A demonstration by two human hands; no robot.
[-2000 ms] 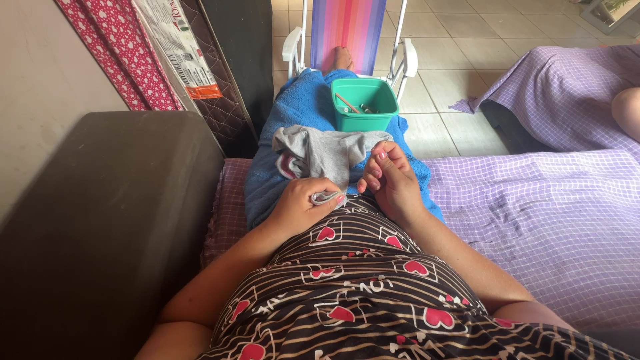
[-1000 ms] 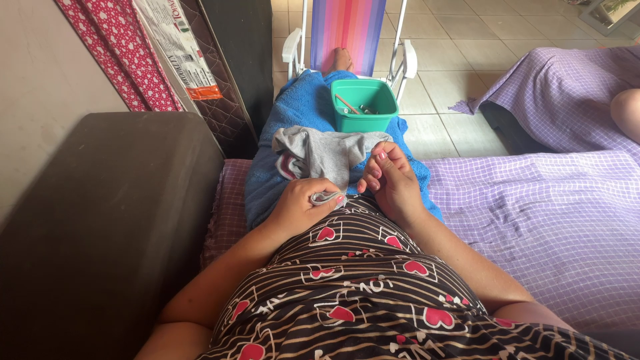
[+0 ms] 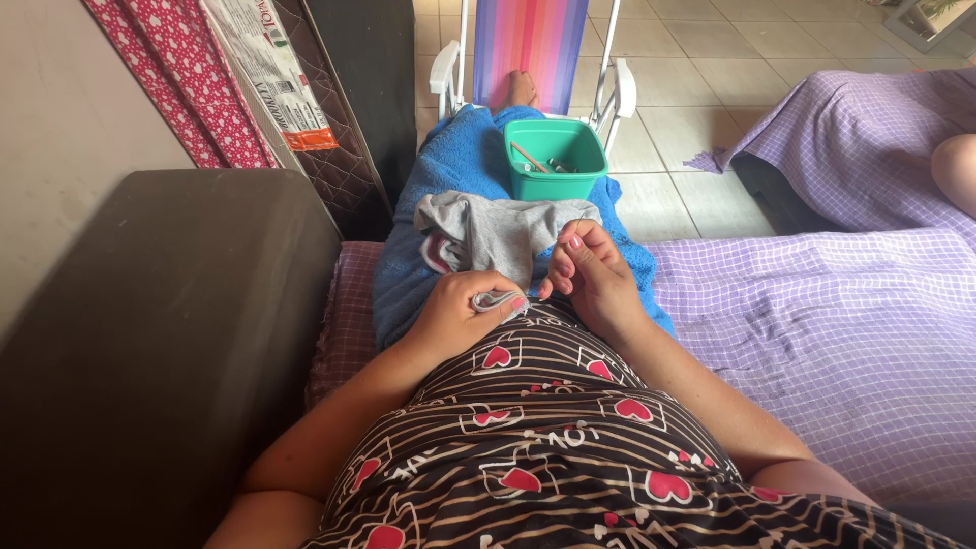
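Note:
My left hand [image 3: 469, 309] pinches a folded edge of a grey fabric garment [image 3: 496, 232] at my waist. The rest of the garment, with a maroon and white striped part, lies over a blue towel [image 3: 450, 175] on my legs. Raised just to the right, my right hand [image 3: 591, 271] has thumb and forefinger pressed together on something very thin, perhaps a needle or thread, too small to make out. Beyond the garment, a green plastic tub [image 3: 560, 187] rests on the towel, holding a thin reddish stick and several small items.
A folding chair [image 3: 526, 53] with striped fabric stands ahead, a bare foot on it. At left is a dark sofa armrest [image 3: 175, 305]. A purple checked cover [image 3: 823, 320] spreads at right. Another person's knee [image 3: 955, 171] shows at far right, beside more checked cloth.

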